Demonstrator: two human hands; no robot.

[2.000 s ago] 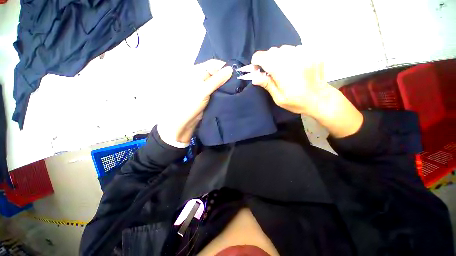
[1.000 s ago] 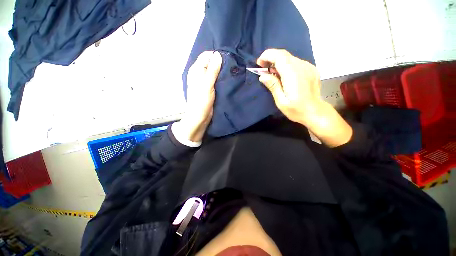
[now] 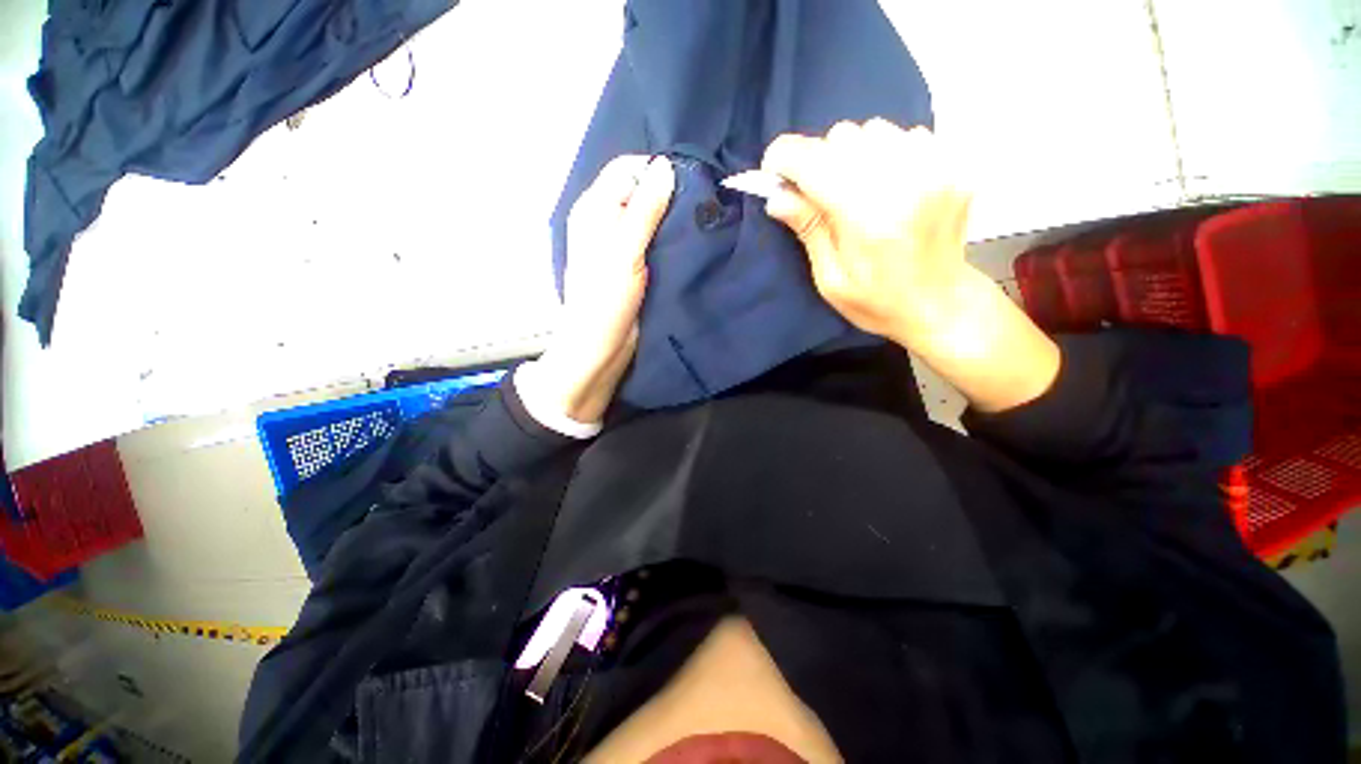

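Navy trousers (image 3: 746,306) lie over the table's near edge in front of me, with the legs running away to the top of the view. A small dark button (image 3: 711,214) shows between my hands. My left hand (image 3: 609,269) pinches the cloth left of the button between thumb and fingers. My right hand (image 3: 881,224) holds thread snips (image 3: 751,184), whose small pale blades point left at the cloth just above and right of the button. The rest of the snips is hidden in the hand. A short dark slit (image 3: 694,363) shows lower on the cloth.
A crumpled navy pile (image 3: 179,105) lies at the upper left of the white table (image 3: 269,299). A blue basket (image 3: 346,437) stands below the table edge at left, with a red basket (image 3: 82,512) farther left. Red baskets (image 3: 1261,284) stand at right.
Over the two seconds, my left hand has shifted slightly left and opened out the cloth, so the button shows clearly. In the last second the snips have moved slightly up and left.
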